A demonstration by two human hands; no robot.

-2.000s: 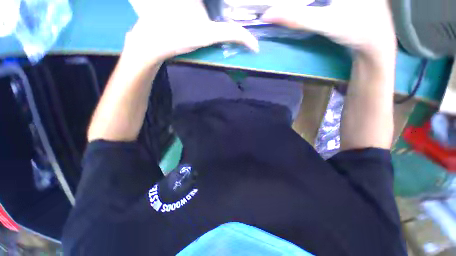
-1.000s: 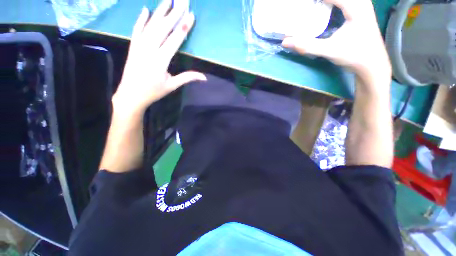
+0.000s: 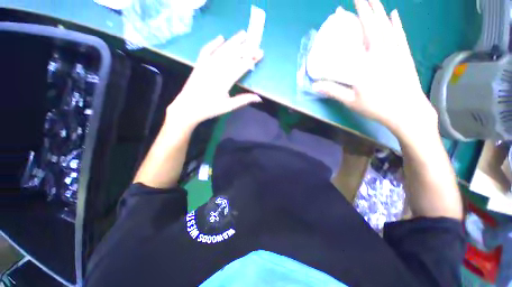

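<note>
A white rounded housing lies tilted on the green-blue bench, with clear bag film at its left edge. My right hand grips its right side, with the thumb at the near edge and the fingers over the far right. The housing's underside is hidden. My left hand is at the bench's front edge, palm down, with the thumb spread. A narrow white strip stands out beyond its fingertips; the fingers touch its near end, but I cannot tell if they pinch it.
Crumpled clear bags lie at the bench's back left. A grey rounded machine stands at the right. A black tote with shiny bagged modules is at the left. Below the bench are a carton of clear bags and a red bin.
The view has shifted, showing more of the tote. My left hand has come to the white strip, which did not show before. My right hand stays on the housing, which now sits more tilted.
</note>
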